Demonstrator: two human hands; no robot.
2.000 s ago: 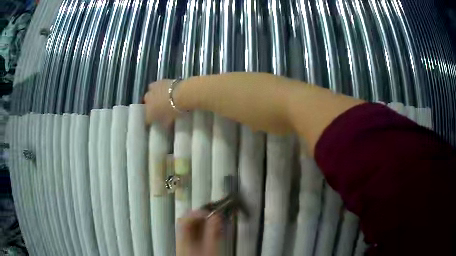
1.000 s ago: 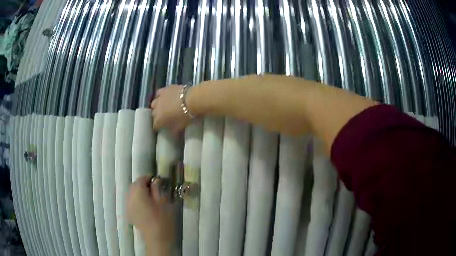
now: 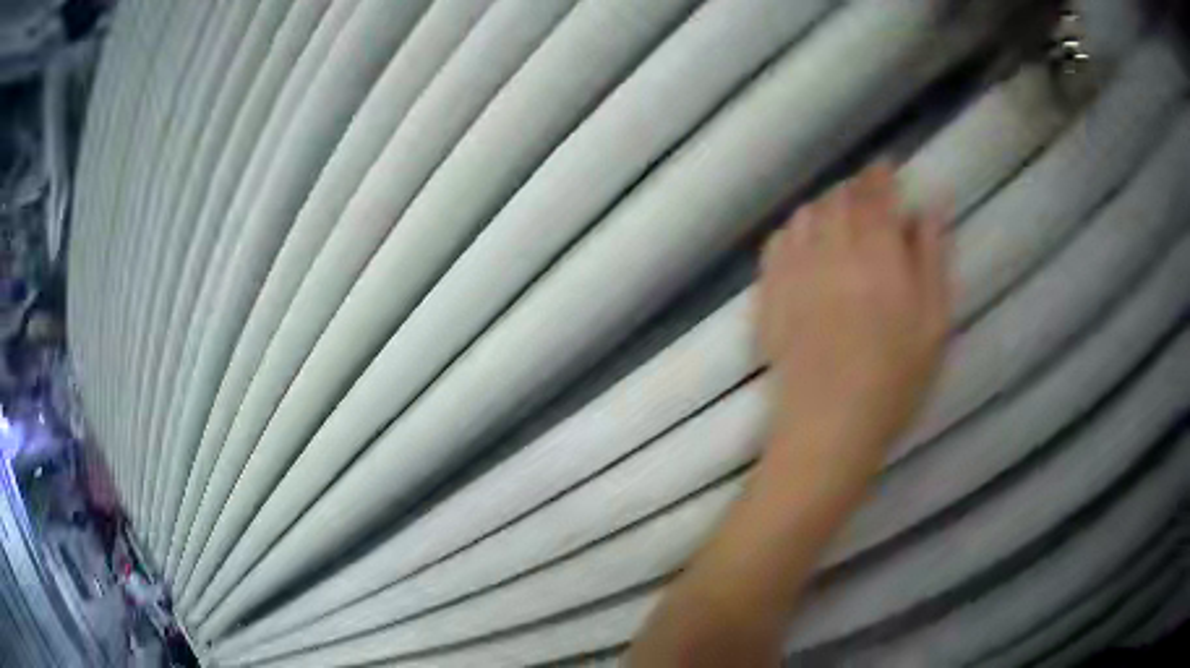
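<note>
Cream cloth (image 3: 522,248) lies in long rounded ridges that run diagonally and narrow towards the lower left. My left hand (image 3: 855,300) rests back-up on the ridges right of centre, beside a dark gap between two of them. Its fingers point up and no object shows in it; what is under the palm is hidden. A small shiny clip or knob (image 3: 1073,50), blurred, stands on the cloth at the top right. My right hand is out of the picture.
At the left edge, beyond the cloth, are dark blurred items. Long silver bars (image 3: 33,561) lie low at the bottom left, near a bright bluish light. The picture's right corners are dark.
The view has turned and moved along the ridges; the bare tubes are out of view. My right arm has left the picture. My left hand has left the clips and lies on the cloth.
</note>
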